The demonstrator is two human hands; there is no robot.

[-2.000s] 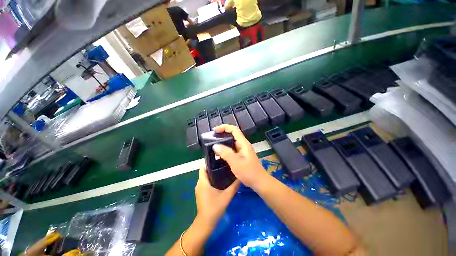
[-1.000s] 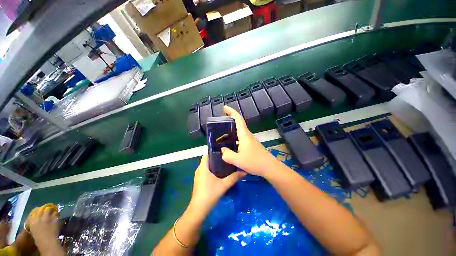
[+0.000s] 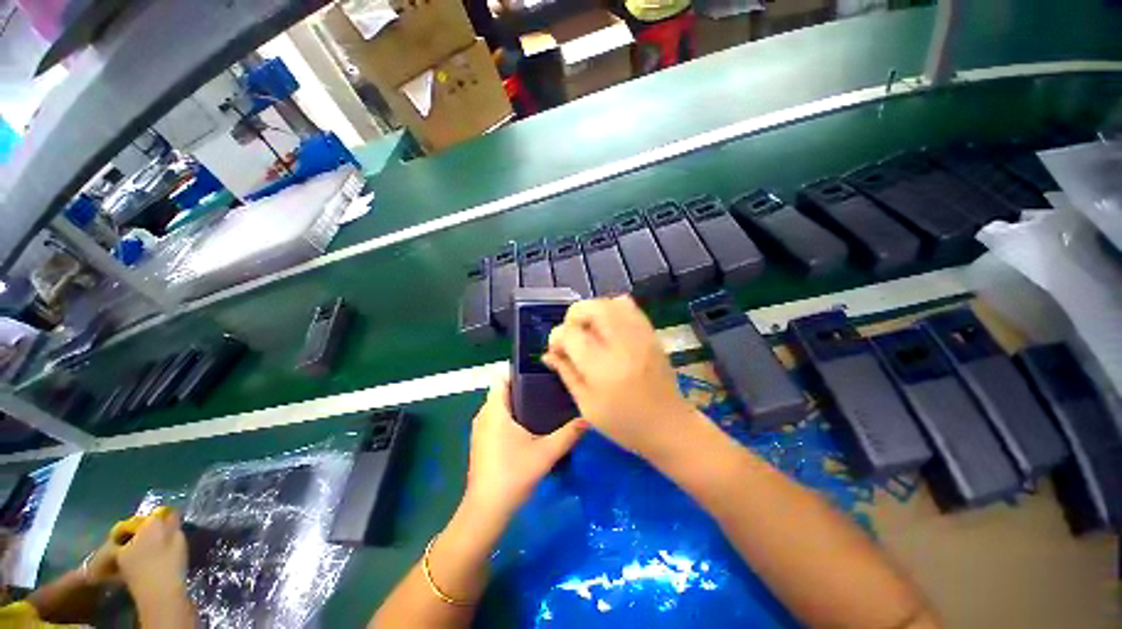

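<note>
A dark device housing [image 3: 537, 391] is held upright in front of me, its window end pointing away. My left hand [image 3: 507, 445] is bare and grips the lower end from below and the left. My right hand [image 3: 615, 369] is over the housing's right side, fingers bent and pinched together at the window area; whether they hold a small piece cannot be told. The right hand hides part of the window. A heap of shiny blue film [image 3: 628, 541] lies below my hands.
Housings stand in a row [image 3: 664, 246] behind the pale rail [image 3: 308, 409]. More housings [image 3: 861, 391] lie at right on cardboard [image 3: 972, 553]. One housing [image 3: 369, 477] lies left, beside clear plastic [image 3: 265, 528] over dark panels. Another person's hands [image 3: 145, 553] with yellow fingertips are at lower left.
My right hand has lifted and turned, its thumb leaving the housing's front and its fingertips now pinched over the window. The left hand keeps its hold. The neighbour's hands have shifted slightly right.
</note>
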